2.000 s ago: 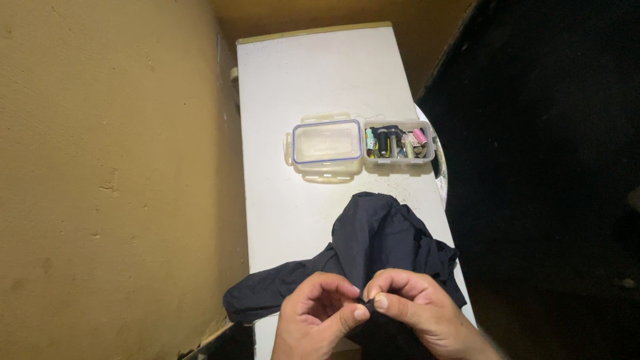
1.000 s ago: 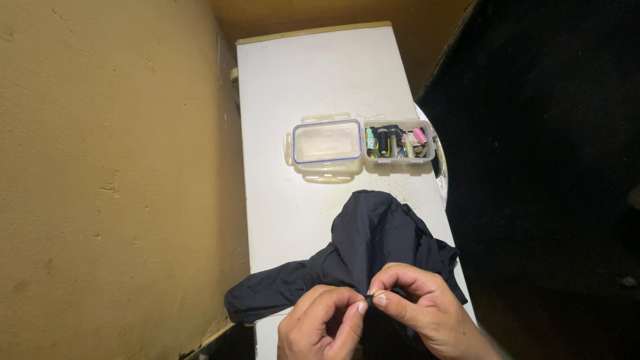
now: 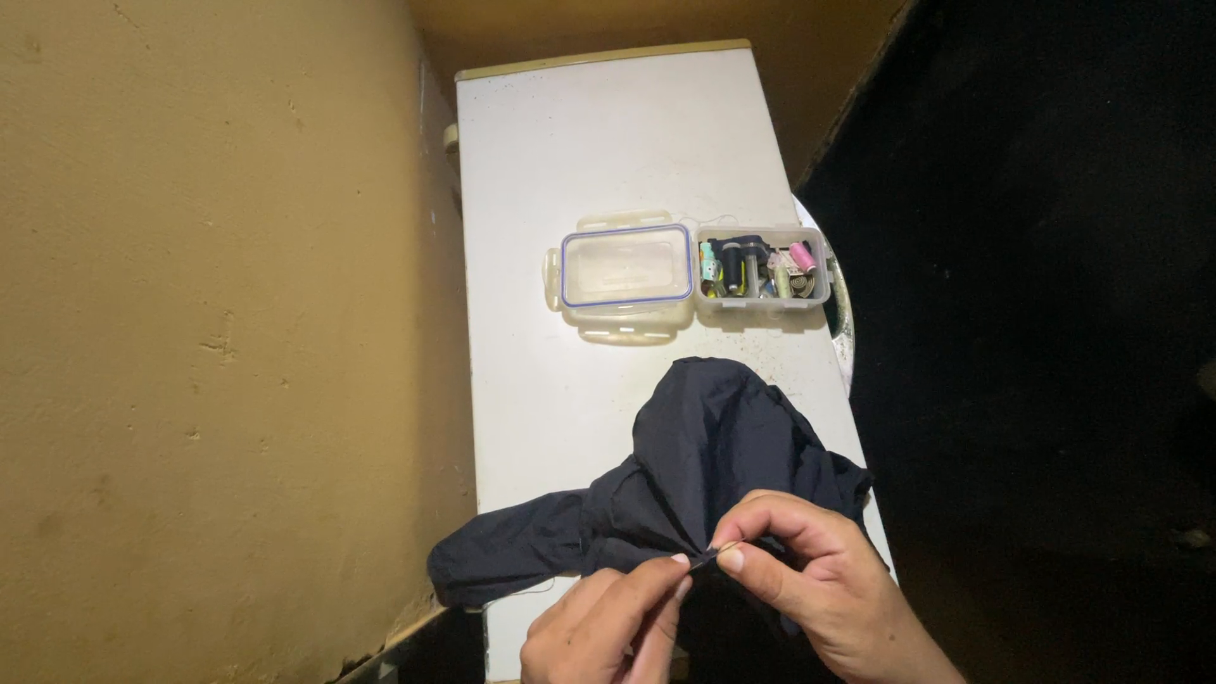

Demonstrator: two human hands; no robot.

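A dark garment (image 3: 722, 446) lies bunched over the near end of the white table, one sleeve-like part stretching to the left. My left hand (image 3: 613, 622) pinches a small bit of the dark fabric between thumb and forefinger. Close beside it on the right, my right hand (image 3: 807, 575) has thumb and forefinger closed on the same small spot of cloth. Something thin and pale shows at the right fingertips, too small to name for certain. A loose thread (image 3: 532, 591) trails by the table's near left part.
On the white table (image 3: 608, 142), a clear plastic box (image 3: 763, 302) holds thread spools, a pink one (image 3: 803, 257) among them. Its clip lid (image 3: 627, 266), with a blue seal, lies to its left. A rough tan wall (image 3: 218, 313) runs along the left side.
My left hand has turned, its fingers now pointing more up and to the right toward the pinched cloth. My right hand stays in nearly the same place.
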